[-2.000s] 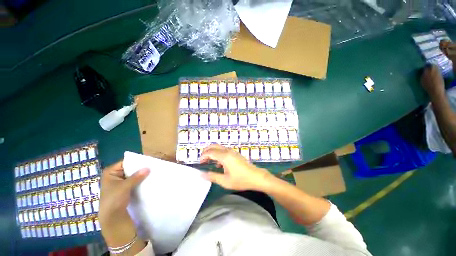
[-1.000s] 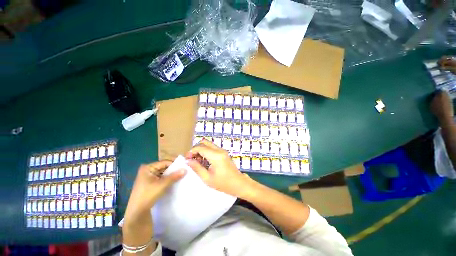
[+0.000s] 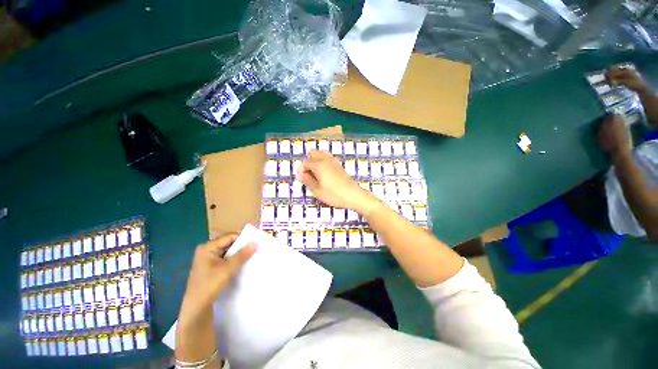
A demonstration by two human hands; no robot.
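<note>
My left hand (image 3: 205, 277) grips a white sheet (image 3: 270, 295) by its upper left corner, thumb on top, in front of my body. My right hand (image 3: 326, 176) is over the upper left part of the clear central tray (image 3: 427, 216), with its fingertips drawn together at the cells of the second row. Whether a small piece is between the fingertips cannot be seen. The tray holds five rows of small white cells (image 3: 400, 148) with amber strips. My right hand and forearm hide some cells.
A second cell tray (image 3: 86, 288) lies at left. A white bottle (image 3: 169, 189), a black device (image 3: 144, 144), cardboard (image 3: 231, 187), crumpled clear wrap (image 3: 292, 54) and rear cardboard (image 3: 411, 97) surround the central tray. A loose cell (image 3: 524, 143) lies at right. Another person's hands (image 3: 617, 133) work at far right.
My right hand has moved from the sheet's upper edge up and forward to the second row of the central tray. My left hand still holds the sheet. The camera view has shifted slightly.
</note>
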